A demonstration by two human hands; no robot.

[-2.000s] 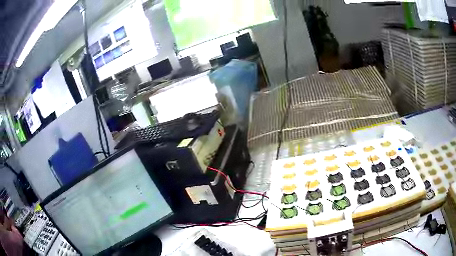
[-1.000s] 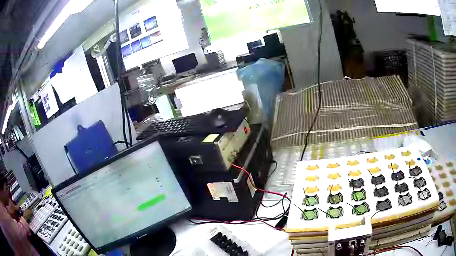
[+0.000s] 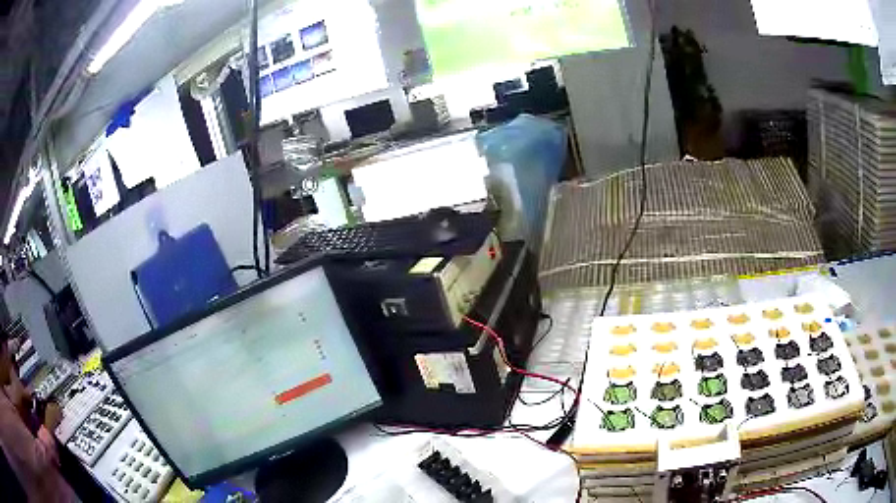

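Observation:
Neither of my hands is in the picture. Nearest in front is a white foam tray [image 3: 629, 441] on a stack of trays. It holds several green-faced modules [image 3: 618, 419] at the near left and black modules [image 3: 753, 380] to the middle and right; the pockets at the back look empty and tan-yellow. A small pale and dark test fixture [image 3: 696, 475] stands at the tray's near edge, cut by the frame's bottom. The monitor [image 3: 246, 373] at the left shows a red bar.
Black instrument boxes [image 3: 432, 344] stand behind the monitor, with a keyboard [image 3: 344, 239] on top. Red wires [image 3: 535, 375] run towards the fixture. Small black parts [image 3: 454, 478] sit in a row by the monitor. A wrapped tray stack [image 3: 688, 221] is behind. A person [image 3: 28, 432] is at far left.
The view has turned left, so the bench things sit further right. The bar on the monitor has changed from green to red. The tray's modules look the same.

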